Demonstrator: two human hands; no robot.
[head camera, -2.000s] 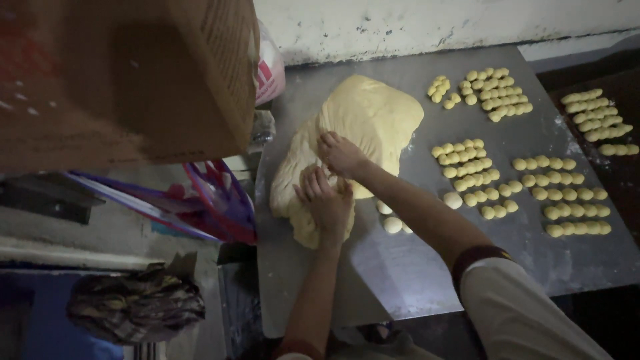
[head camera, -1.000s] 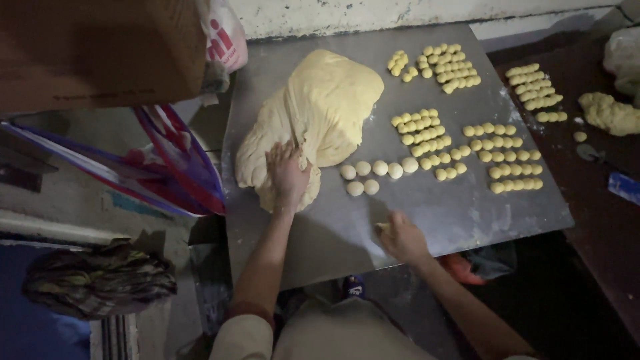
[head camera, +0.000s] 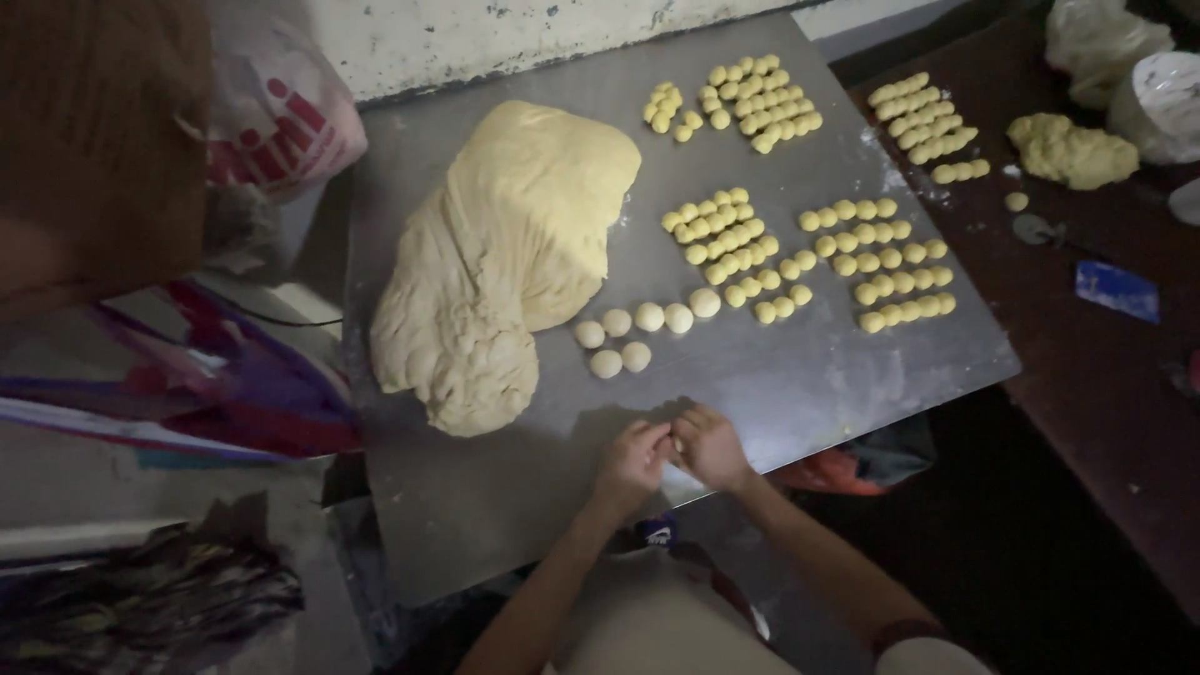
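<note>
My left hand (head camera: 637, 461) and my right hand (head camera: 710, 448) meet over the near edge of a grey metal tabletop (head camera: 450, 506). Their fingertips come together around a small pale bit, probably dough, that is mostly hidden. Up and to the left of them lies a large mass of yellowish dough (head camera: 525, 216), smooth at the top and rough at its lower end. Between it and my hands sit several pale dough balls (head camera: 649, 317) in two short rows. Farther right, smaller yellow dough balls are lined up in touching rows (head camera: 722, 230), with more rows at the back (head camera: 769, 103) and right (head camera: 905, 281).
A dark red-brown table (head camera: 1050, 319) on the right holds more rows of dough balls, a rough dough lump (head camera: 1073, 152), plastic bags and a blue packet (head camera: 1116, 291). A cardboard box (head camera: 103, 141), a printed plastic bag (head camera: 281, 112) and striped bags (head camera: 225, 375) are at the left.
Two seconds ago both hands were on the large dough. My right hand left it first; my left hand has since come off it and joined my right at the near edge. The view has shifted right.
</note>
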